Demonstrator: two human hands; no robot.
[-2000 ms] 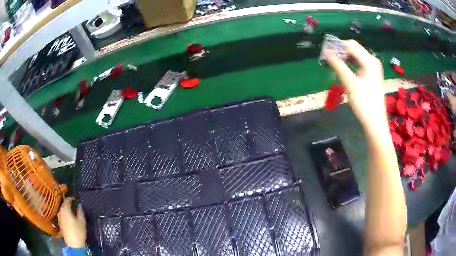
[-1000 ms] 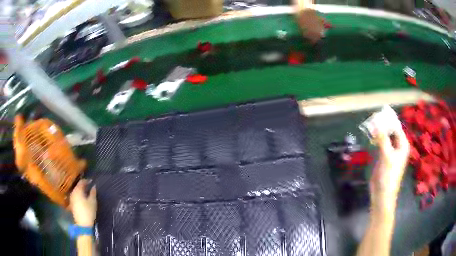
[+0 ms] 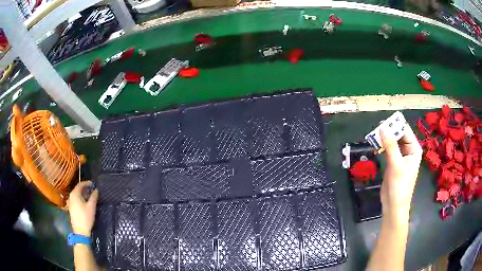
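My right hand [image 3: 402,159] holds a small pale rectangular plate with dark marks [image 3: 390,128], raised over the bench right of the tray. My left hand [image 3: 82,205] is at the tray's left edge beside the fan, fingers bent; a small dark thing shows at its fingertips, and whether it is gripped I cannot tell. The black pocketed tray [image 3: 240,177] lies in front of me with only black pockets showing. A dark phone-sized thing [image 3: 368,201] lies right of the tray, with a red part [image 3: 363,170] and a small white piece [image 3: 346,155] at its upper end.
A pile of red parts [image 3: 455,153] lies at the right. The orange fan [image 3: 45,151] stands at the left by a grey post [image 3: 53,79]. Behind the tray, the green belt [image 3: 238,74] carries white housings [image 3: 165,77] and scattered red and pale bits.
My right hand has come back from over the belt to the bench with the pale plate. A red part and a white piece now lie on the dark phone-sized thing. Another person's hand has left the belt.
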